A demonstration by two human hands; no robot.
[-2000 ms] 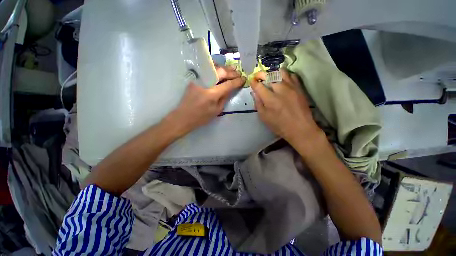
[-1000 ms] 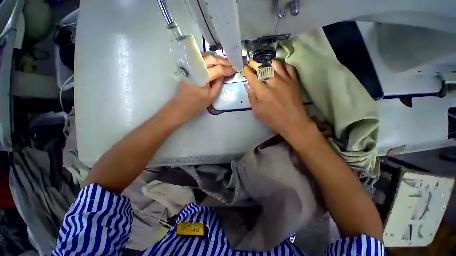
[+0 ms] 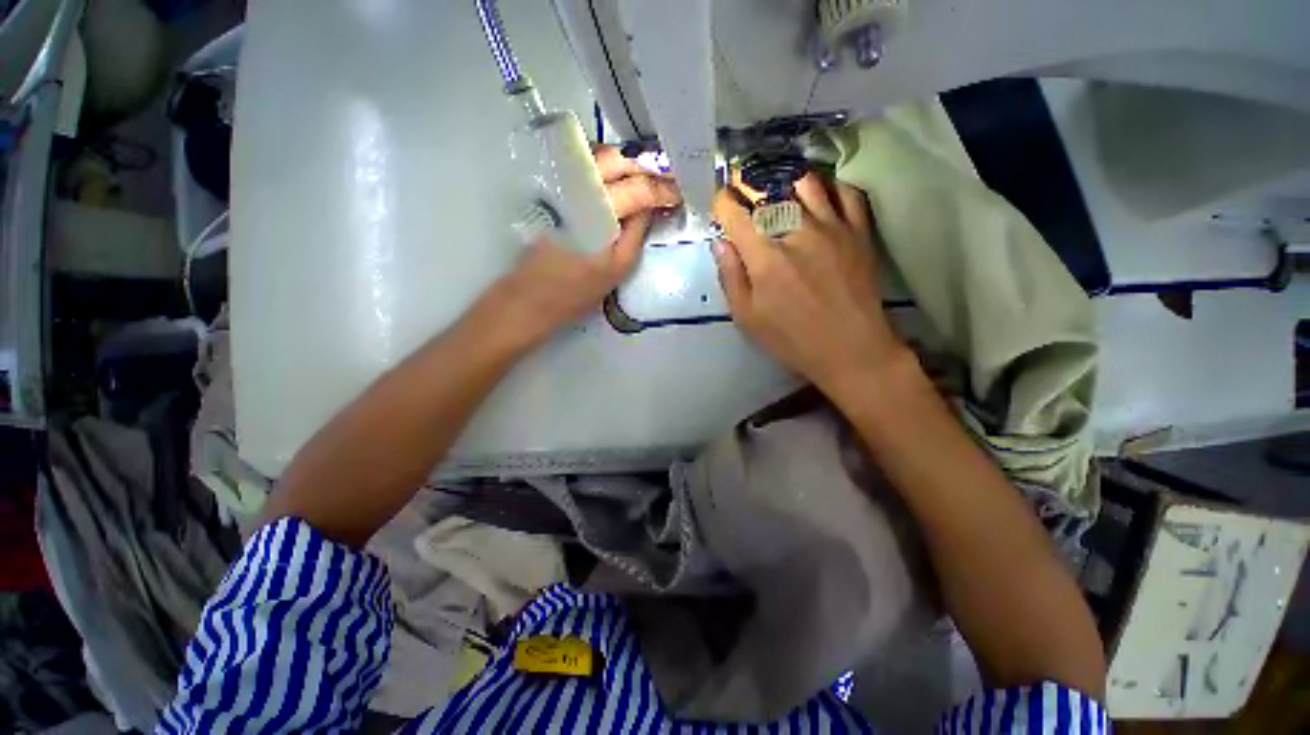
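The garment piece lies right of the needle with its pale green side (image 3: 977,273) showing and hangs over the table edge as taupe cloth (image 3: 790,531) on the lap. My left hand (image 3: 589,244) is at the left of the needle area, fingers bent, partly behind the lamp head (image 3: 572,180). My right hand (image 3: 805,273) is at the right of the needle, its fingers around the ribbed cream knob (image 3: 777,218) and against the cloth. The needle plate and bed slide (image 3: 675,283) show below the fingertips. The machine arm hides the needle point; what the fingertips hold is unclear.
The white sewing machine arm (image 3: 1034,50) crosses the top. A black slab (image 3: 1023,187) lies right of the cloth. A stool with a pale marked top (image 3: 1207,610) stands at the lower right. Taupe cloth heaps (image 3: 129,531) lie at the left.
The yellowish-green cloth edge seen at the fingertips two seconds ago no longer shows. My left fingers have moved slightly up and left, uncovering the slide's left end. My right hand has barely moved.
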